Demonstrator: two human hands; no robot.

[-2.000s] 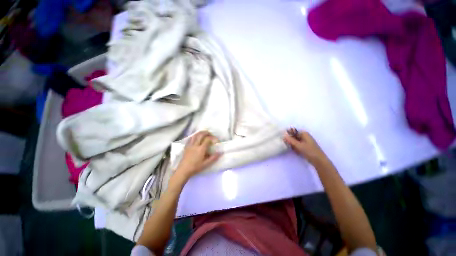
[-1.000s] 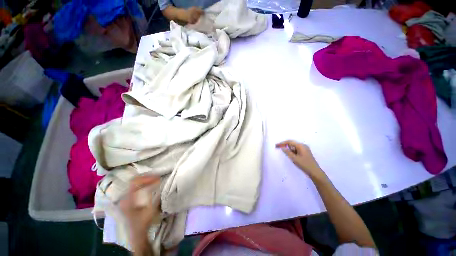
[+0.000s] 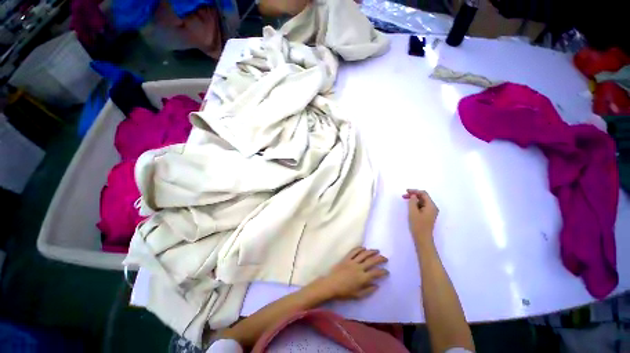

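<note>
Cream trousers (image 3: pixel 276 241) lie spread at the near left of the table, part of a large cream heap. Their lower edge is near the table's front edge. My left hand (image 3: pixel 356 274) lies palm down, fingers spread, at the lower right corner of the cloth. It holds nothing that I can see. My right hand (image 3: pixel 422 210) is on or just above the white table, right of the cloth and apart from it. Its fingers are curled; a small pinkish spot shows at the fingertips. I cannot tell whether something is inside it.
A magenta garment (image 3: pixel 577 186) lies on the glossy white table (image 3: pixel 442 145) at the right. A pale tub (image 3: pixel 65 200) with magenta cloth (image 3: pixel 148 138) stands left. A twisted cream strip (image 3: pixel 461 76), a small black object (image 3: pixel 416 46) and a dark cylinder (image 3: pixel 461 24) are at the back.
My left hand has moved right from the left part of the heap to the cloth's lower right corner. My right hand has changed its pose slightly. The view has shifted; the trousers lie much the same.
</note>
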